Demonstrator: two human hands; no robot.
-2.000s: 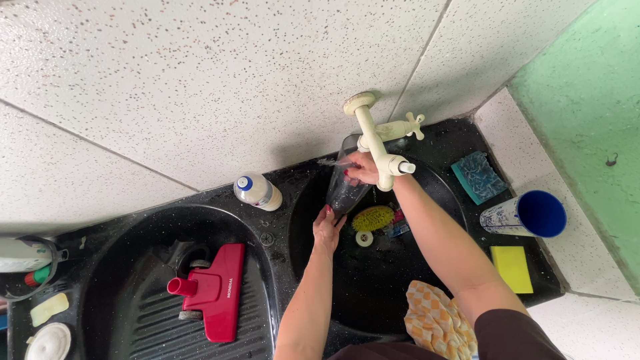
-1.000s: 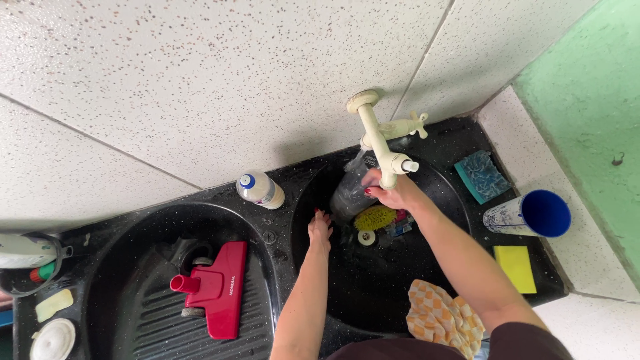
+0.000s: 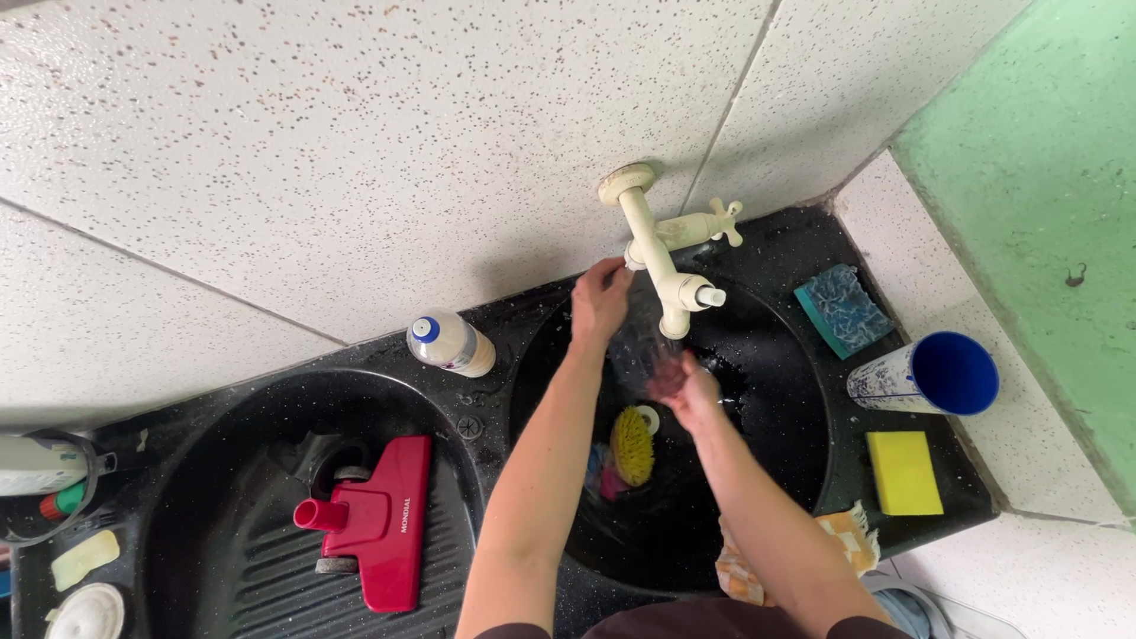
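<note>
Beneath the cream plastic faucet [image 3: 657, 248], a clear, see-through container [image 3: 641, 342] is held over the black sink basin [image 3: 763, 461]. The fingers of my left hand [image 3: 601, 303] grip its upper end beside the faucet. My right hand [image 3: 686, 390], blurred, is at its lower end, under the spout, where water seems to run. The container's exact shape is hard to make out. Below my hands in the basin lie a yellow-bristled brush [image 3: 633, 446], a white ring [image 3: 650, 420] and something pink and blue, partly hidden by the brush.
Left basin: red vacuum-cleaner floor head [image 3: 390, 524]. Between basins: bottle with blue cap [image 3: 451, 342]. Right ledge: blue scrubbing sponge [image 3: 843, 311], blue-and-white cup [image 3: 887, 377], yellow sponge [image 3: 905, 473]. A checked cloth [image 3: 737, 564] hangs near my right forearm. The speckled wall stands close behind the faucet.
My left hand has moved up beside the faucet and my right hand down below the spout, with the container between them. The brush has shifted from the right of the white ring to its lower left.
</note>
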